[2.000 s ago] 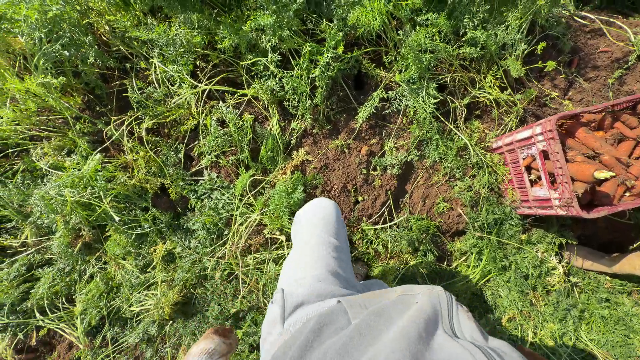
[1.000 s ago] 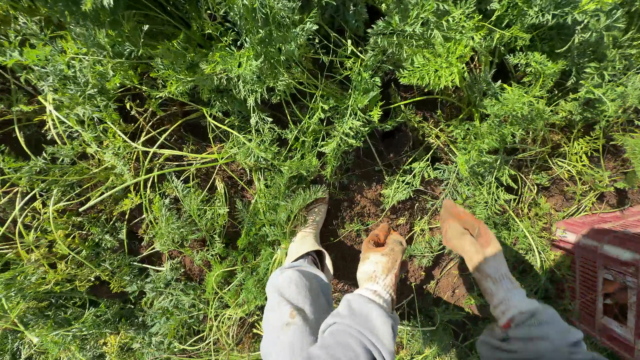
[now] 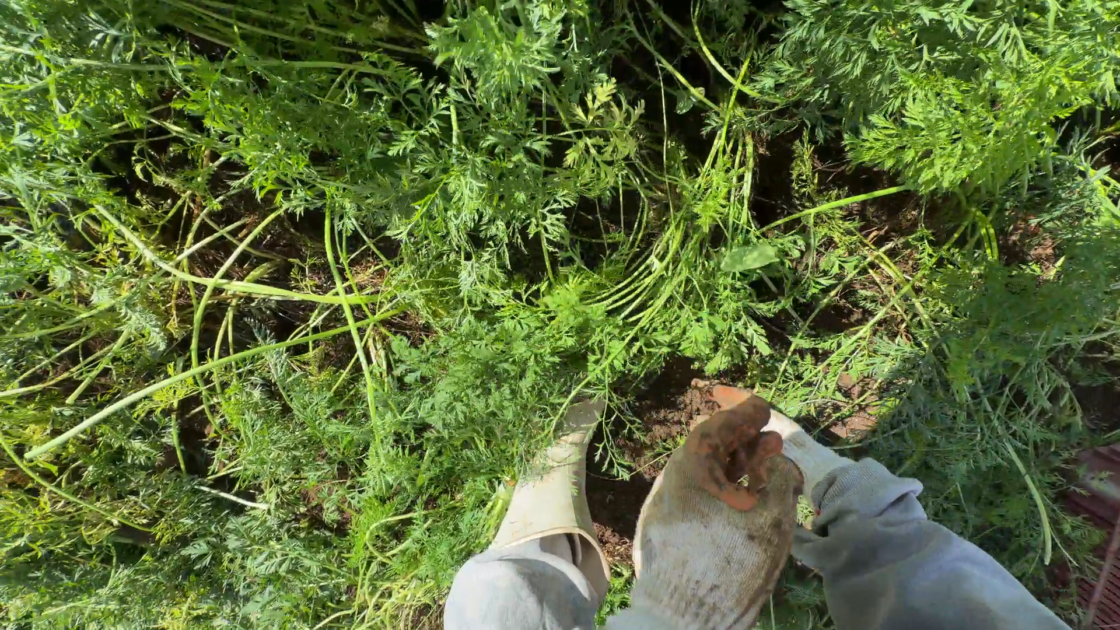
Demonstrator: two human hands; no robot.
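Observation:
My left hand (image 3: pixel 717 516), in a dirty knitted glove with soil-stained orange-brown fingertips, is low in the view right of centre. Its fingers are curled; nothing shows clearly between them. Just behind and right of it is my right hand (image 3: pixel 801 446), also gloved, its fingers mostly hidden by the left one. Both are over bare brown soil (image 3: pixel 669 407), close below bent green stems of feathery carrot tops (image 3: pixel 647 280). Whether the two hands touch each other or hold anything cannot be told.
A pale rubber boot (image 3: pixel 551 494) stands among the leaves left of my hands, with a grey trouser leg above it. Part of a red plastic crate (image 3: pixel 1104 490) shows at the lower right edge. Dense foliage (image 3: pixel 262 367) covers the ground left and ahead.
One second ago my hands were apart, the right one out to the right; now it is close behind the left one. The view has moved nearer the plants, and the crate has mostly left it.

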